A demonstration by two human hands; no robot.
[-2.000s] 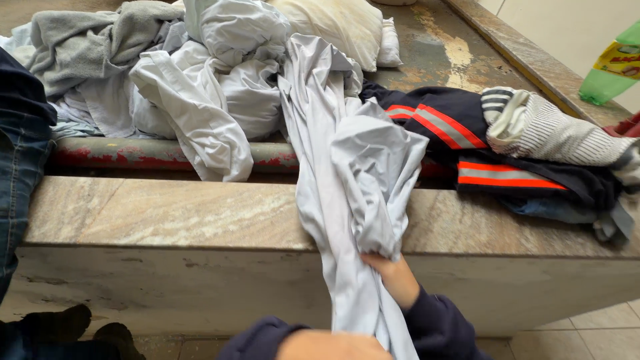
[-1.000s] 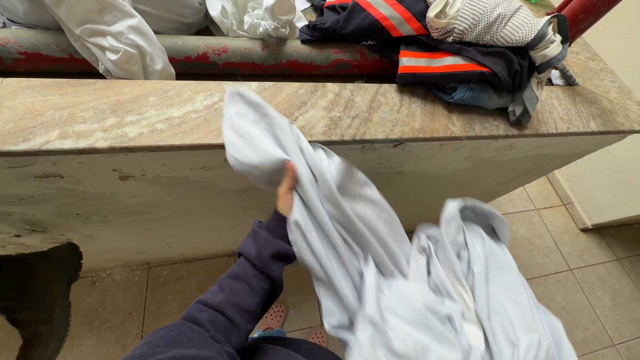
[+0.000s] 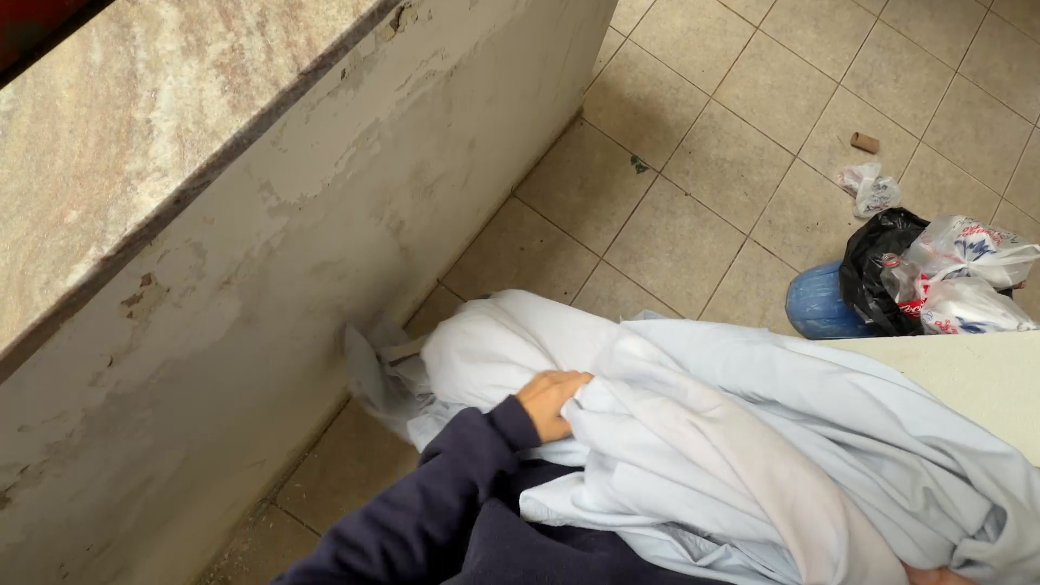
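A bulky, pale blue-white cloth (image 3: 699, 422) is bunched in front of my body and spreads toward the lower right. My left hand (image 3: 552, 404), below a dark navy sleeve, grips a fold near the middle of the cloth. Only a small part of my right hand (image 3: 934, 575) shows at the bottom edge, under the cloth's lower right end; its fingers are hidden by the fabric. A greyish part of the cloth hangs at the left, close to the wall below the stone ledge.
A stone-topped ledge (image 3: 162, 106) on a peeling wall runs along the left. At right stands a blue bin (image 3: 829, 301) with a black liner, plastic bags and a bottle, beside a pale surface (image 3: 959, 378). A cardboard tube (image 3: 864, 143) and crumpled plastic (image 3: 873, 188) lie on the tiled floor.
The pale cloth, over the ledge's front edge two seconds ago, is now away from the ledge top, gathered before my body. The view has swung right, and the bin has come into sight.
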